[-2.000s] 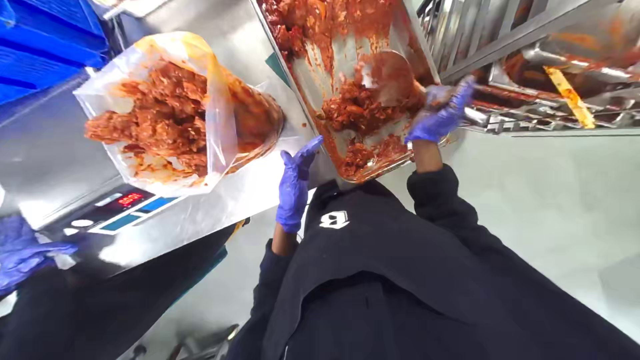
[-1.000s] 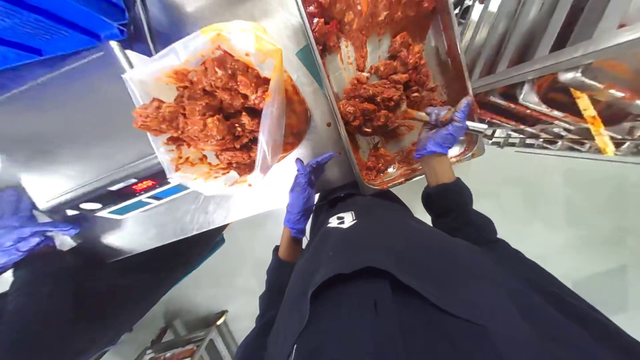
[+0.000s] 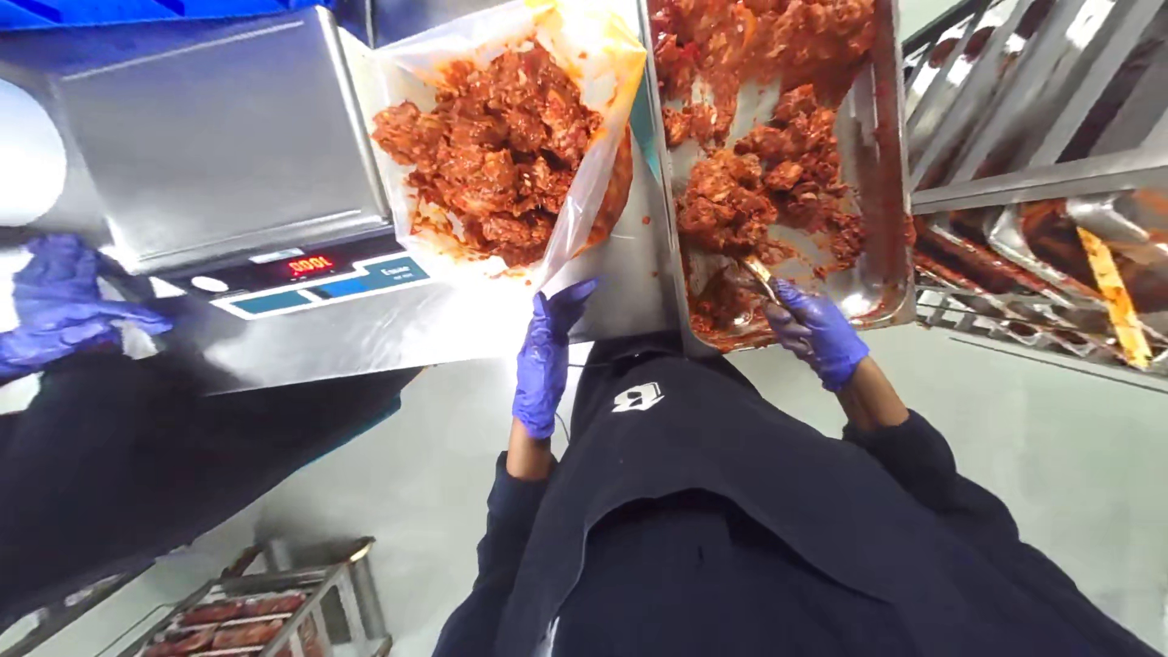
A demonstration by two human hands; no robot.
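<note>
A clear plastic bag (image 3: 584, 205) stands wide-mouthed on the steel table, heaped with red sauced meat (image 3: 502, 151). My left hand (image 3: 545, 360), in a purple glove, touches or is just beside the bag's lower edge; its fingertips look spread, and a firm hold on the plastic cannot be made out. Right of the bag lies a deep metal tray (image 3: 899, 182) with more of the sauced meat (image 3: 730, 196). My gloved right hand (image 3: 817, 333) grips the handle of a utensil (image 3: 759, 272) at the tray's near right corner; the utensil's head is hidden in the meat.
A bench scale (image 3: 228, 137) with a lit display is left of the bag. A co-worker's gloved hands (image 3: 68, 301) are at the far left. Blue plastic bins (image 3: 137, 11) sit at the top left. A metal rack (image 3: 1031, 182) of soiled trays stands right; another rack (image 3: 301, 602) is lower left.
The utensil in my right hand has gone from showing its broad, sauce-covered head above the tray to being down in the meat. The view has shifted left.
</note>
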